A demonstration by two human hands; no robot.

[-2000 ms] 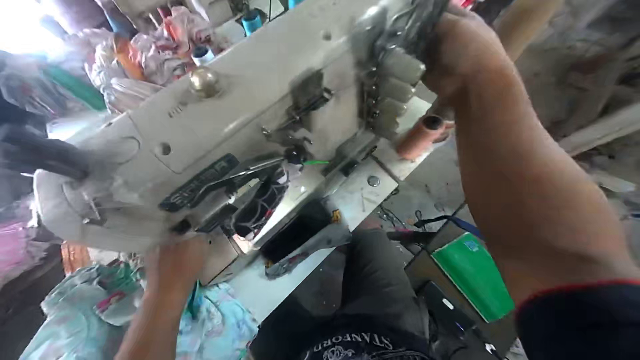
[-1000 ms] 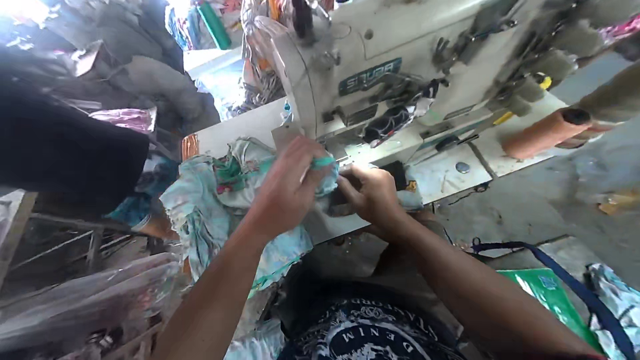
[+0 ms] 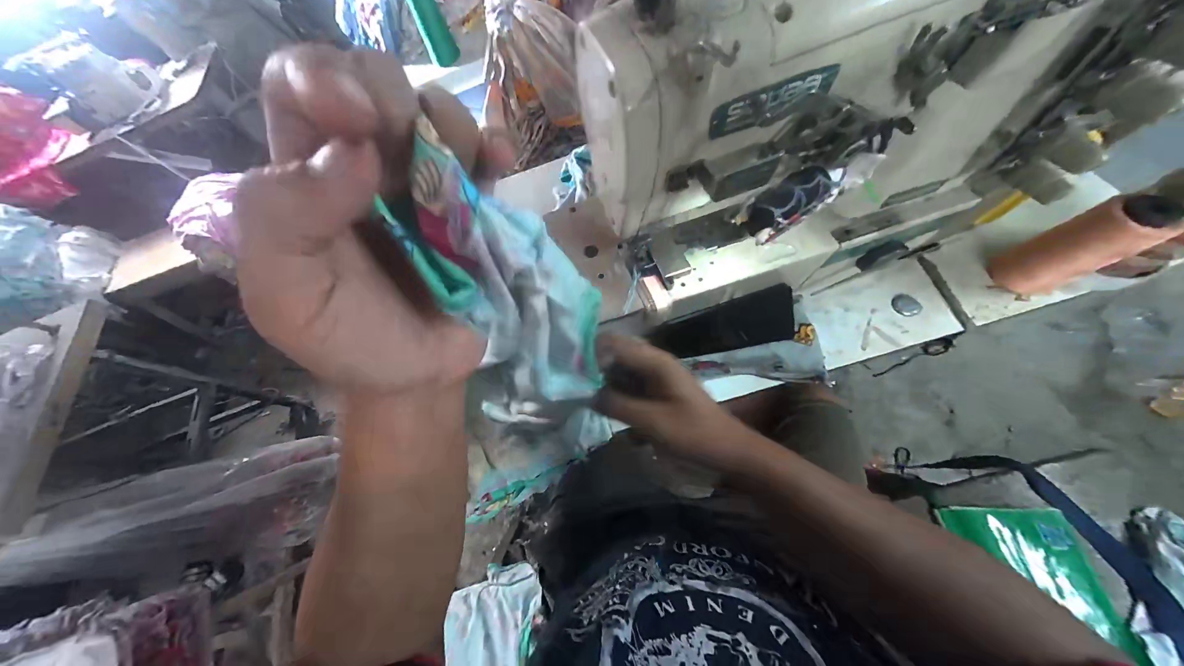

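Note:
My left hand [image 3: 351,222] is raised at upper left, its fingers closed on a light-blue printed garment [image 3: 532,277] with green edging. The cloth hangs from it toward my right hand [image 3: 661,393], which pinches the garment's green edge, somewhat blurred. Both hands are in front of an industrial sewing machine [image 3: 832,55], whose needle area [image 3: 657,268] stands just above and right of the cloth. Another piece of pale blue cloth [image 3: 495,615] lies low by my shirt.
An orange thread cone [image 3: 1082,245] lies at the right of the machine table [image 3: 879,310]. A black phone-like flat object [image 3: 726,319] rests at the table's front. Plastic bags [image 3: 536,55] stand behind; a wooden rack [image 3: 55,398] is at left and a green packet [image 3: 1036,564] at lower right.
Two seconds ago my right hand was up at the machine's far end. A second ago both hands were together at the needle area; now the left is lifted up and left with the garment.

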